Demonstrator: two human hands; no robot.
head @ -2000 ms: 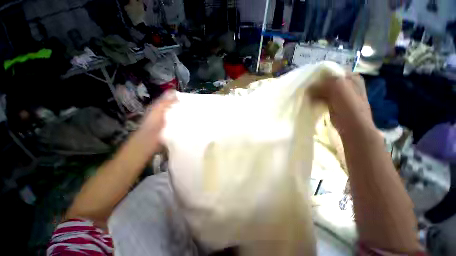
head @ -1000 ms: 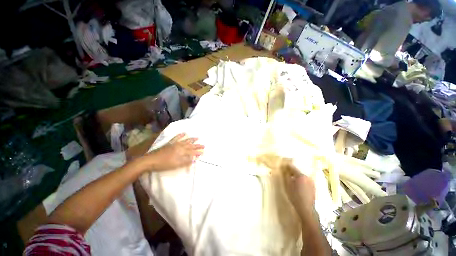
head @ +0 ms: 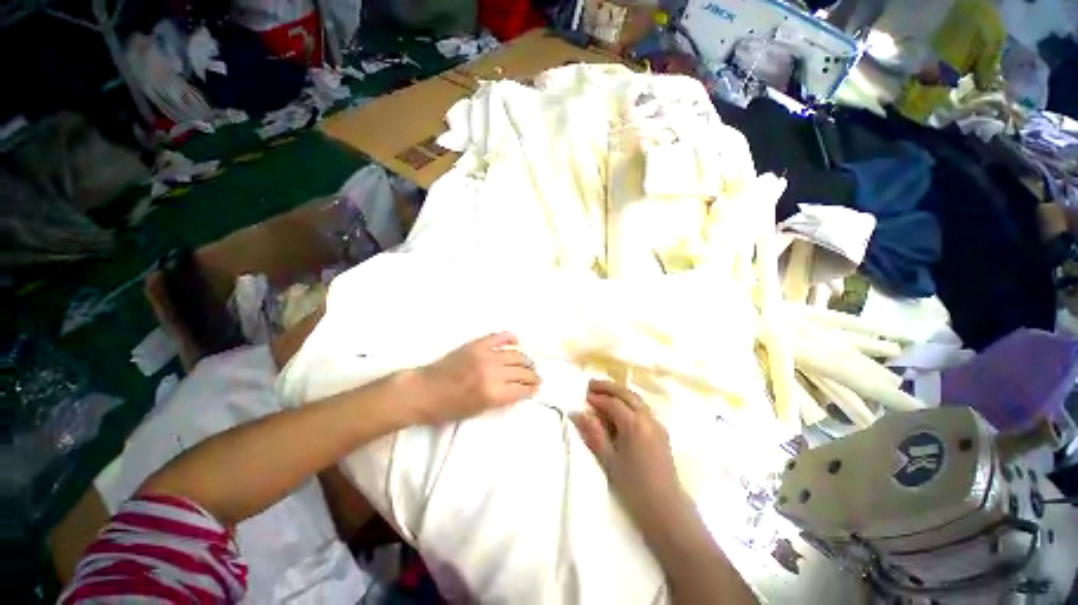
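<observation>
A large cream cloth lies across the table's near side and hangs down towards me. My left hand rests on it with curled fingers, pinching the cloth near a seam line. My right hand is just to the right, its fingertips also pinching the cloth. A small gap lies between the hands. Cream strips spread out to the right of the cloth. A tall heap of cream pieces stands behind the hands. The fingertips are partly lost in the bright glare.
The sewing machine head is at the lower right, with purple cloth behind it. An open cardboard box with scraps is at the left. Dark cloth and another white machine are at the back right.
The cloth was held raised and spread, then laid down. Since then my left hand has moved right and my right hand left, so they are closer together on the cloth.
</observation>
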